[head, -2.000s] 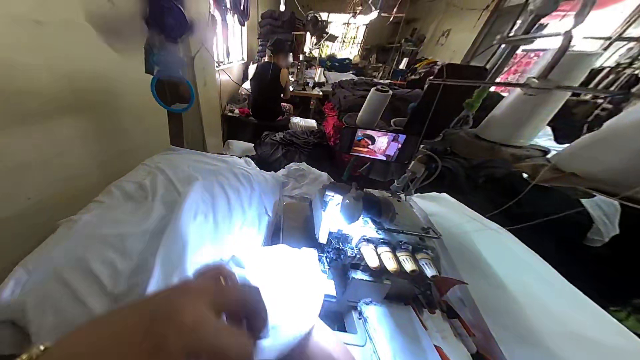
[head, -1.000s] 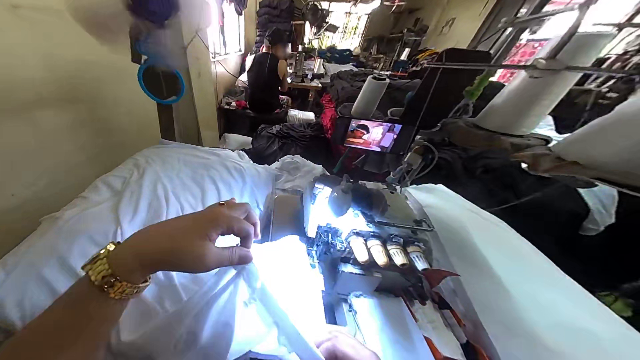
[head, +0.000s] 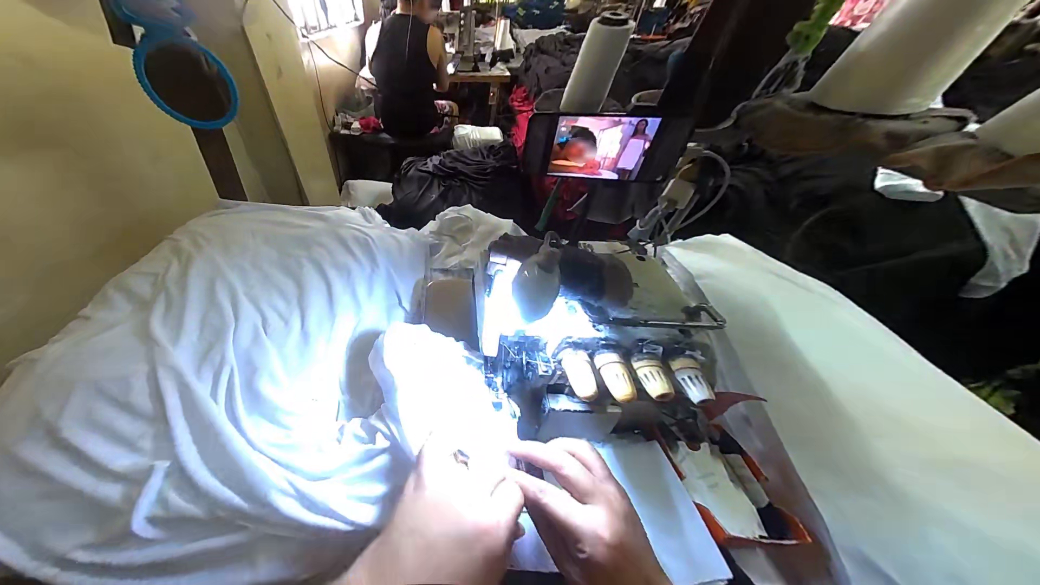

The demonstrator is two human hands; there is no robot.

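Note:
White fabric [head: 435, 390] lies bunched at the left of an overlock sewing machine [head: 581, 406], under its bright lamp [head: 536, 284]. At the front edge of this fabric, my left hand [head: 459, 504] grips it, a ring on one finger. My right hand [head: 577, 504] is close against the left one, thumb and fingers pinched at the fabric's edge. Glare hides the machine's needle area and much of the cloth between. Tension dials [head: 634, 374] stand in a row just beyond my right hand.
A large heap of white cloth [head: 236, 349] fills the left side. A phone [head: 605, 148] with a lit screen stands behind the machine. Thread cones [head: 918, 53] are at upper right. An orange-edged tray [head: 760, 538] lies right of my hands. A person [head: 404, 69] sits farther back.
My left hand has moved from the middle of the cloth down and right, beside my right hand. My right hand now shows more fully. The view has tilted downward.

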